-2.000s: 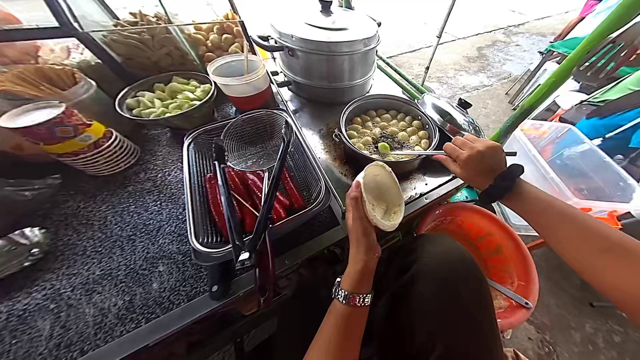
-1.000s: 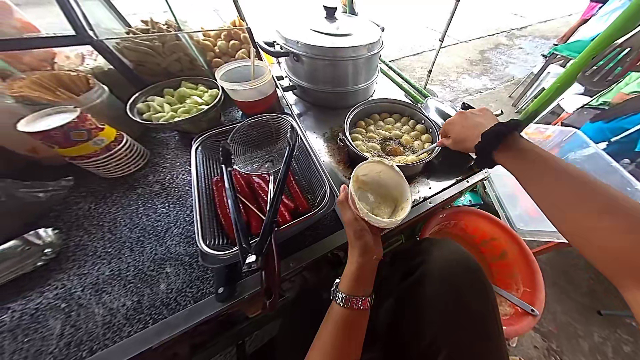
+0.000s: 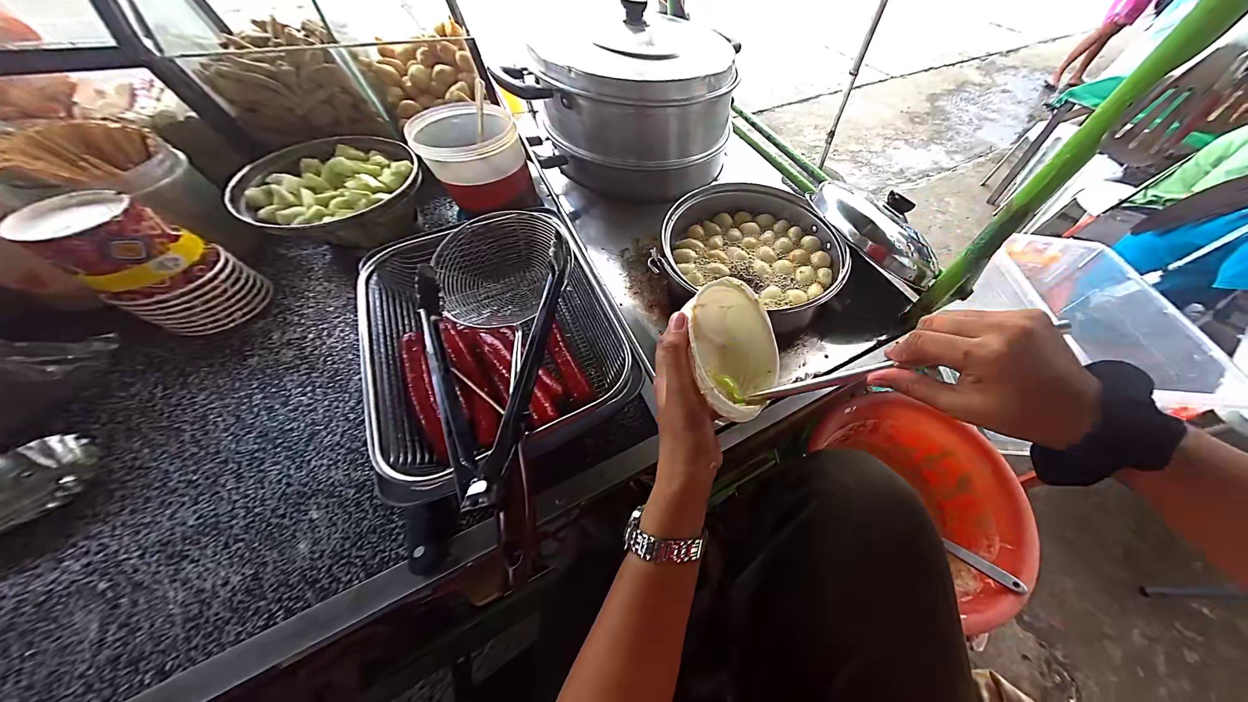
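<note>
My left hand holds a pale tub tilted toward me, its inside smeared with something pale. My right hand, with a black band at the wrist, grips the metal handle of a utensil. The utensil's far end is inside the tub, beside a bit of light green. Just behind the tub, a metal pot holds many round pale balls in bubbling oil. Left of my left hand, metal tongs and a wire strainer lie over red sausage-like pieces in a wire basket tray.
A steamer pot stands behind the frying pot, with a lid leaning at right. Left are a bowl of cut green pieces, a tub of red sauce and stacked paper cups. A red basin sits below my right hand.
My right hand first holds the utensil over the frying pot, and a green bit shows there two seconds ago. Now the utensil's end is in the tub, and the hand is lower and nearer me.
</note>
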